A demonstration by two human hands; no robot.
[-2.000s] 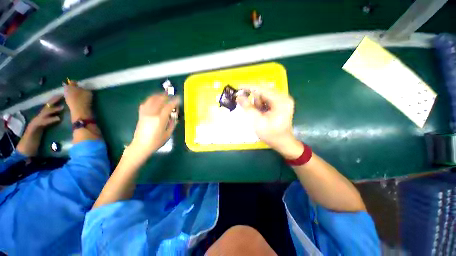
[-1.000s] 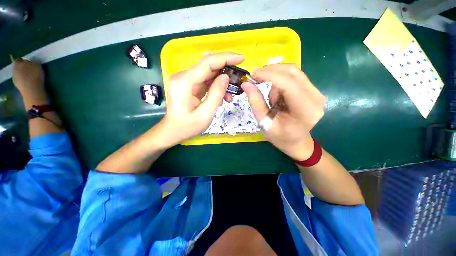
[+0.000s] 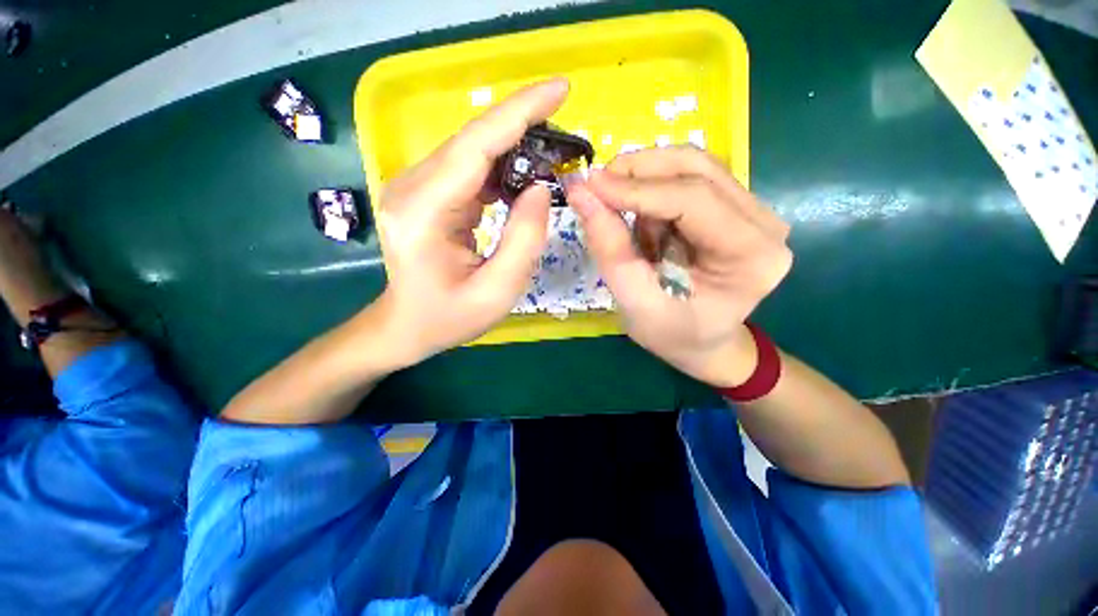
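Note:
My left hand (image 3: 452, 229) holds a small black electronic module (image 3: 542, 159) between fingers and thumb, above the yellow tray (image 3: 371, 102). The module has a white spot and a small yellow patch. My right hand (image 3: 692, 241) has its thumb and index fingertips together at the module's right side. A silver metal tool, likely tweezers (image 3: 674, 279), lies in the right palm, mostly hidden by the fingers. Small white pads (image 3: 566, 267), many with blue marks, lie in the tray, partly behind the hands.
Two black modules, an upper one (image 3: 293, 111) and a lower one (image 3: 336, 214), lie left of the tray. A cream label sheet (image 3: 1023, 120) lies at the right. Another person's forearm (image 3: 30, 289) is at the left edge. Stacked blister trays (image 3: 1005, 469) stand at the lower right.
My left hand has come from the tray's left side to hold the black module. My right fingers now touch its right side. The view has shifted, with the tray appearing larger and higher.

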